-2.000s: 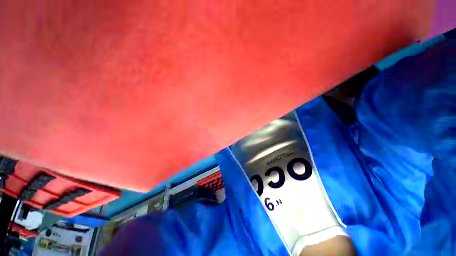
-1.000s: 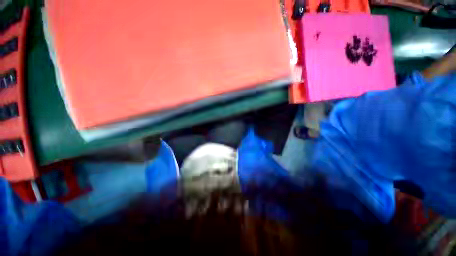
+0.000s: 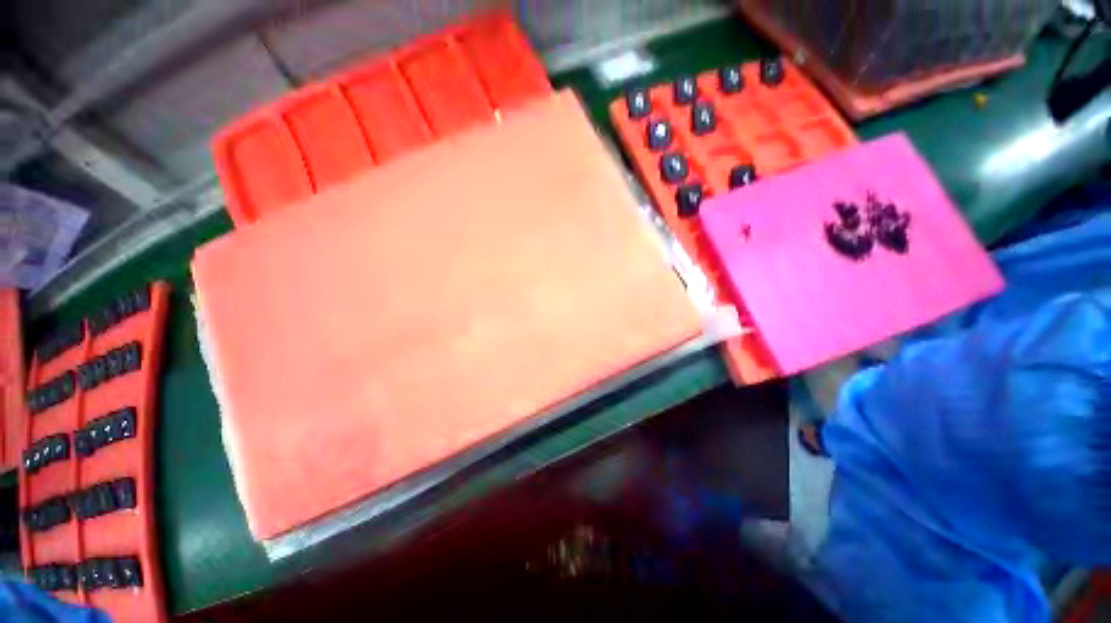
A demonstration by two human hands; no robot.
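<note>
A large flat orange sheet (image 3: 451,316) lies over a pale, thin-edged stack on the green bench. A bright pink foam mat (image 3: 804,286) rests on the near part of a right-hand orange tray (image 3: 792,140). Small black parts (image 3: 867,228) lie in a loose pile on the mat. Black housings (image 3: 674,167) sit in some of the tray's pockets. Neither of my hands is visible. A bit of blue sleeve shows at the bottom left corner; larger blue sleeve cloth is at the right edge. Whose cloth that is, I cannot tell.
A left-hand orange tray (image 3: 116,462) holds rows of black housings. An empty orange tray (image 3: 390,110) with long compartments lies behind the sheet. A grey transparent tray stack (image 3: 902,43) stands at the back right. A grey metal panel is behind. The bottom middle is dark and blurred.
The view has swung up and back from a close view of the orange sheet. The trays behind and the full pink mat now show. The skin at the right edge is gone.
</note>
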